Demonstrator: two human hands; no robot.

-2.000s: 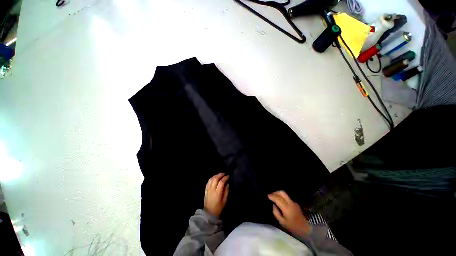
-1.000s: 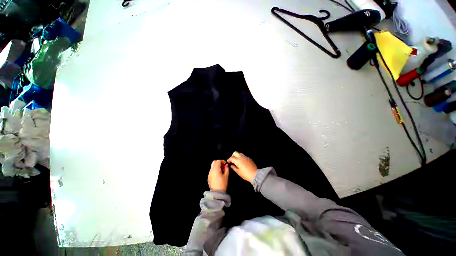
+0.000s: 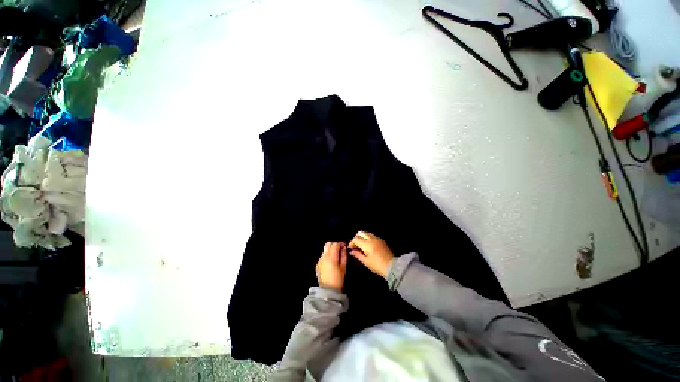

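A black sleeveless garment [image 3: 306,201] with a stand collar [image 3: 317,110] lies flat on the white table [image 3: 171,194], collar away from me. Its front is drawn together, with a small greyish strip showing just below the collar. My left hand [image 3: 332,265] and my right hand [image 3: 372,252] meet at the centre front, about mid-length. Their fingertips pinch a small dark piece of the front between them, likely a fastening; its detail is too dark to tell.
At the upper right lie a black hanger [image 3: 477,41], a black dryer-like tool [image 3: 552,33], a dark thread cone [image 3: 559,88], a yellow sheet [image 3: 610,86], a red spool [image 3: 631,127] and black cords [image 3: 625,201]. White cloth heaps [image 3: 45,186] stand left of the table.
The open grey centre strip has closed up. My hands have come together at the centre front and pinch there. The view has shifted left, so the table items sit further right.
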